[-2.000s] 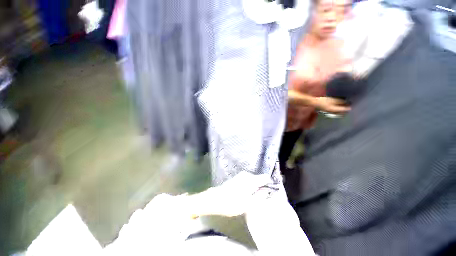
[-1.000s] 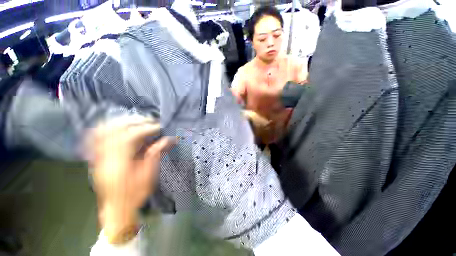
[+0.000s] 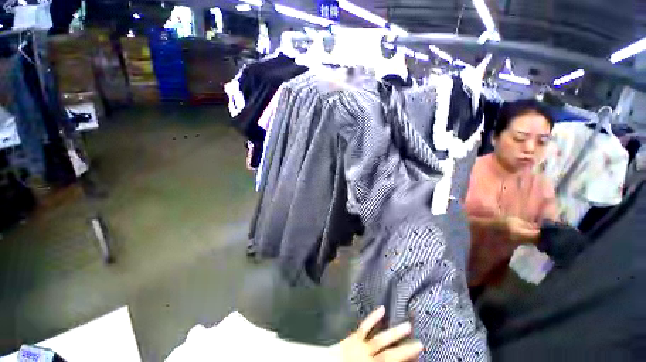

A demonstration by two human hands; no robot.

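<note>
A grey-and-white finely striped garment with small dark dots (image 3: 432,283) hangs in front of me, a little right of centre. Its striped sleeve (image 3: 372,180) hangs bunched at its left side. A white hang tag (image 3: 443,185) hangs near its pale neck edge. My left hand (image 3: 386,343) is at the bottom edge, partly cut off. Its fingers are spread beside or against the lower part of the garment, without a clear grip. My right hand is not in view.
More striped garments (image 3: 297,170) hang behind, left of the nearest one. A metal rail (image 3: 524,49) crosses above. A person in a pink top (image 3: 496,205) handles dark cloth at right. A white table corner (image 3: 92,336) lies lower left; dark cloth (image 3: 588,304) fills lower right.
The view has swung, and the dotted garment now stands further right. My left hand has moved from the garment's left side to low at the bottom edge. The person in pink appears further right.
</note>
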